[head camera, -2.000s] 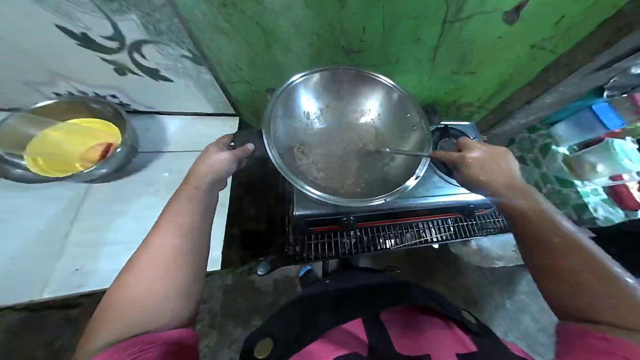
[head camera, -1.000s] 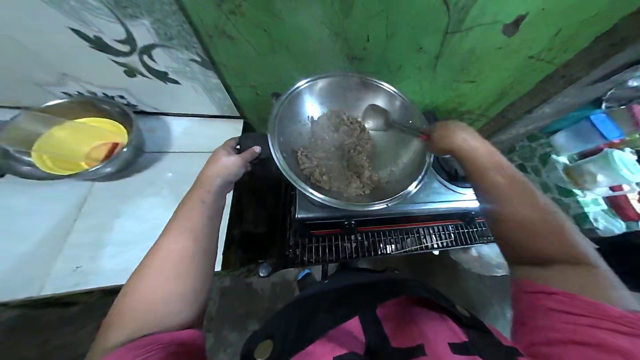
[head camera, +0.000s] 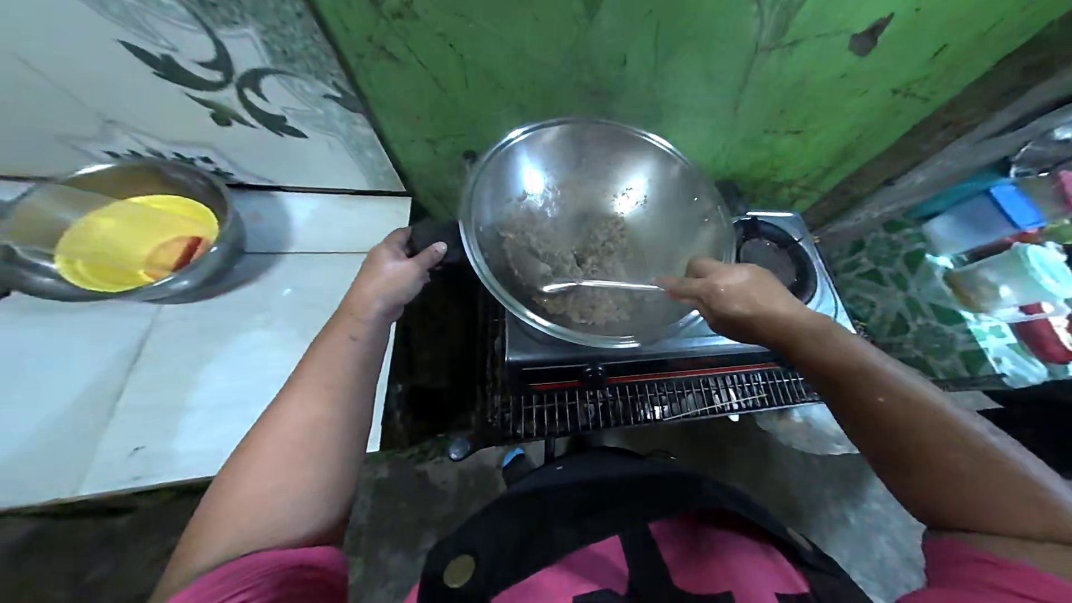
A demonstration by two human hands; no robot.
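Note:
A wide stainless steel wok sits over the left side of a gas stove. My left hand is closed around the wok's black side handle. Crumbly brown food, perhaps ground meat, lies across the wok's bottom and lower side, slightly hazy. My right hand grips a metal cooking spoon or ladle above the wok's near right rim. The spoon's head points left into the food, and its handle end is hidden by my fingers.
On the white tiled counter at left stands a metal pot holding a yellow plastic container. The stove's right burner is uncovered. A green wall rises close behind the wok. Plastic containers are at far right.
The spoon has moved from the wok's upper right down and left into the food. My right hand has come nearer to me. The food has shifted and spread; my left hand stays on the handle.

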